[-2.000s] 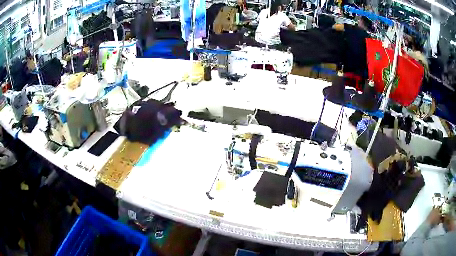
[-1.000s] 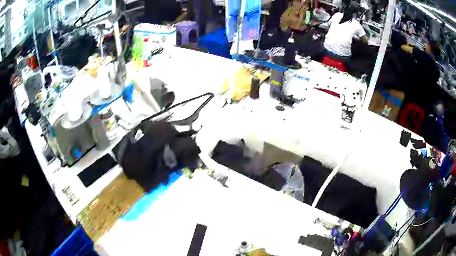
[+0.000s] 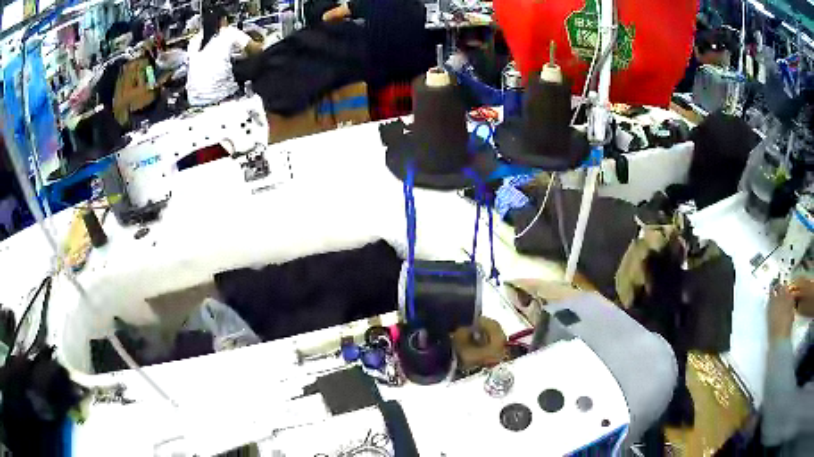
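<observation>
Neither of my hands is in the picture. Nearest is the white sewing machine head (image 3: 469,412), seen from above and cut off by the lower edge. A black strap (image 3: 399,428) lies over it, and a flat dark piece (image 3: 346,390) is just behind. Two large dark thread cones, left (image 3: 439,125) and right (image 3: 546,116), stand behind the machine. A small dark purple spool (image 3: 423,353) and a brown spool (image 3: 480,344) sit near its back edge. The needle area is out of view.
Black cloth (image 3: 312,278) lies in the table's trough. A black bundle (image 3: 36,393) is at lower left. Another white machine (image 3: 201,147) stands across the table. Dark garments hang at right, beside another person's grey sleeve (image 3: 790,393). A pole crosses near the cones.
The view has swung left, then back right and closer over the machine. The cones and machine top now show large; the black bundle has shifted to the left edge. No hand of mine has appeared.
</observation>
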